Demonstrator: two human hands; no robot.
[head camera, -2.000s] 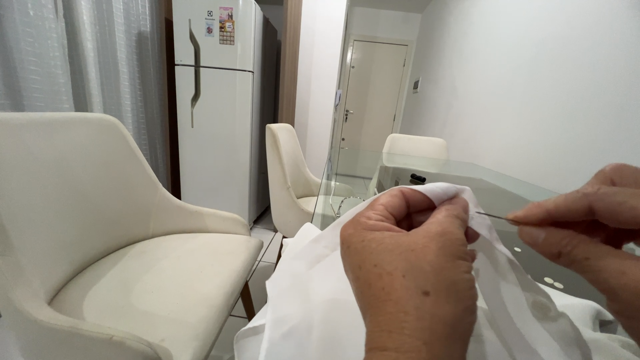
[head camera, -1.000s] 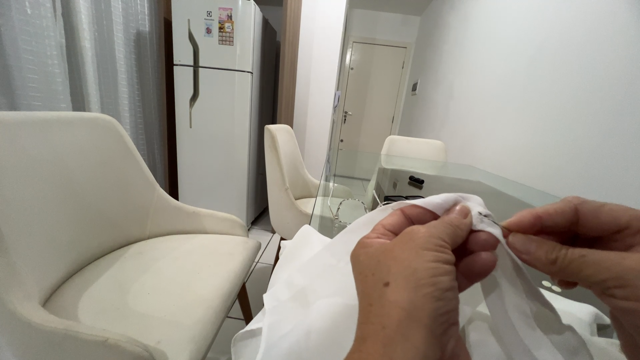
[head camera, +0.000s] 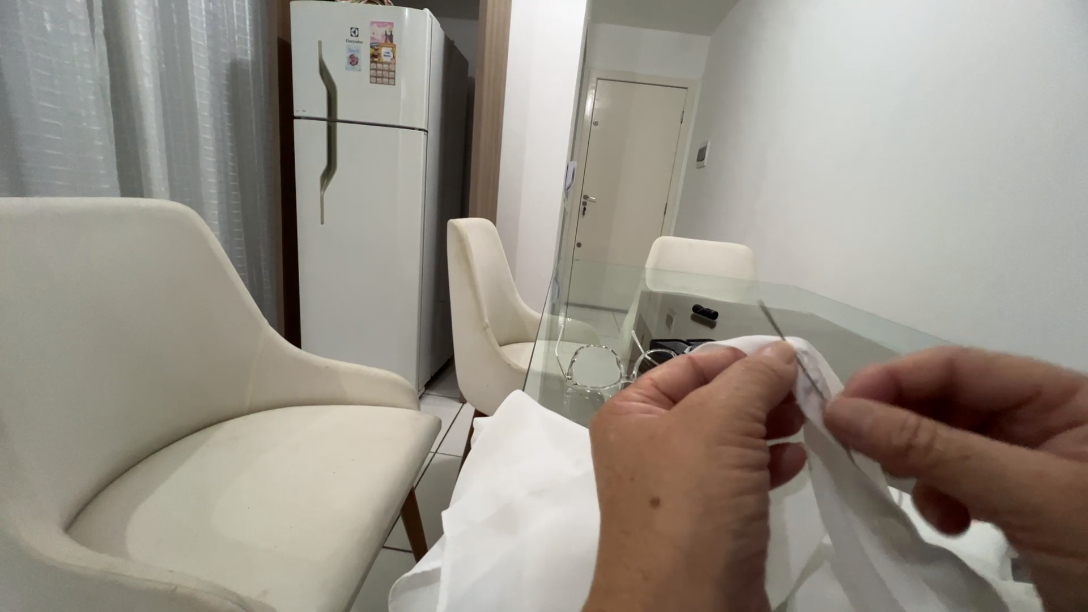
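Note:
White fabric (head camera: 518, 501) lies bunched over the near edge of the glass table, and a folded edge of it is raised between my hands. My left hand (head camera: 697, 459) pinches that fold between thumb and fingers. At the right, my right hand (head camera: 960, 433) has its thumb and forefinger closed at the fabric's edge, on what looks like the lower part of a thin metal needle (head camera: 775, 323). The needle slants up and left across the fold, its upper end standing out above my left thumb. Whether a thread is on it cannot be told.
Eyeglasses (head camera: 595, 367) and a small black object (head camera: 705, 313) rest on the glass table (head camera: 858, 316), with dark items partly hidden behind my left hand. A cream chair (head camera: 255, 476) stands close at the left. Two more chairs, a refrigerator (head camera: 361, 255) and a door are farther back.
My right hand has moved a little lower. The needle, level between the hands two seconds ago, now slants upward past my left thumb. More of the eyeglasses shows.

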